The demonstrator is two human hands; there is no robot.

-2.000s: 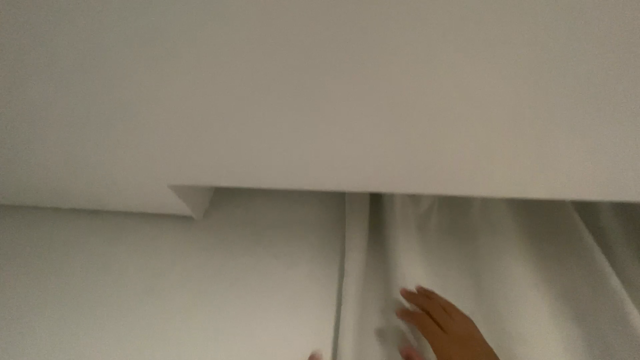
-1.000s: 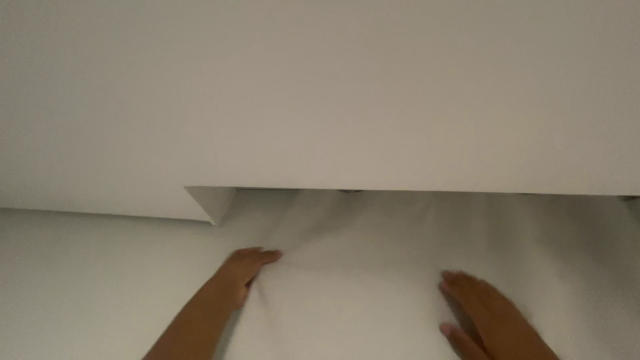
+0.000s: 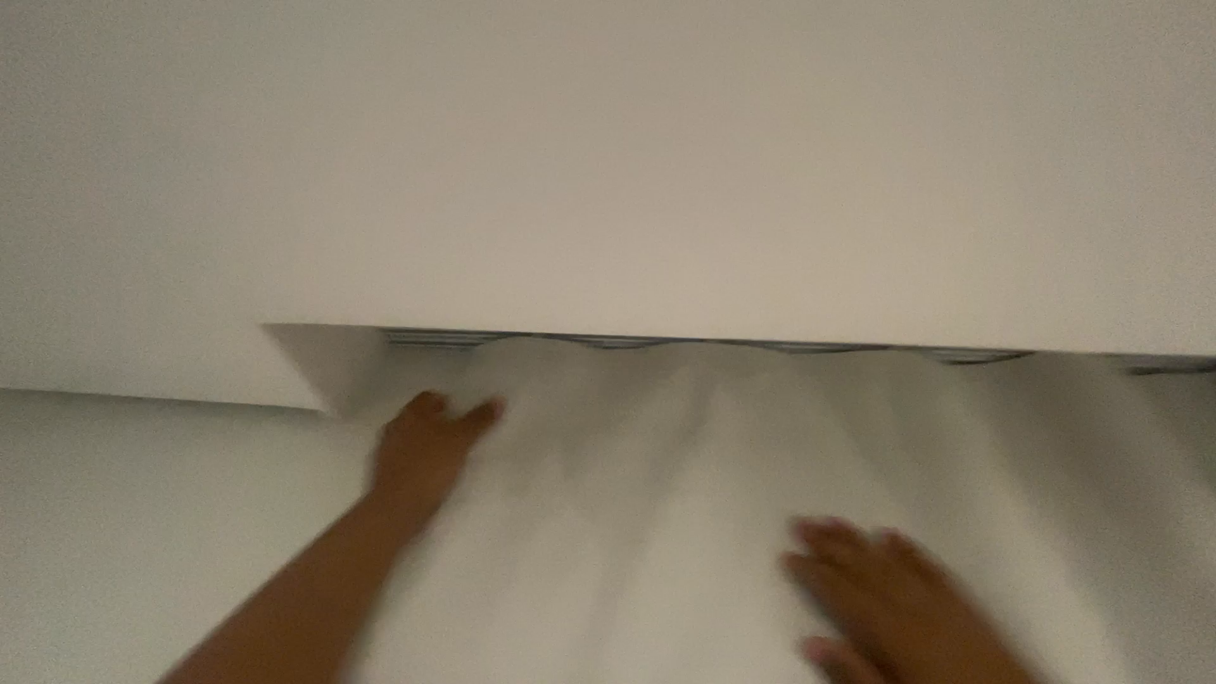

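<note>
A pale curtain [image 3: 703,475] hangs in soft folds from a recess in the ceiling, its wavy top edge just below dark track lines [image 3: 617,342]. My left hand [image 3: 427,442] is raised to the curtain's left edge near the top, thumb and fingers apart; whether it pinches any cloth cannot be told. Lower and to the right, my right hand [image 3: 879,589] is blurred, its fingers spread in front of the curtain, with nothing seen in it.
The white ceiling [image 3: 665,171] fills the upper part of the view, ending at the recess edge. The recess's slanted end wall [image 3: 328,366] stands left of the curtain. A plain pale wall [image 3: 161,513] lies at the lower left.
The curtain's left edge was right of centre two seconds ago; the cloth now reaches far to the left. My left hand has risen toward the recess since one second ago.
</note>
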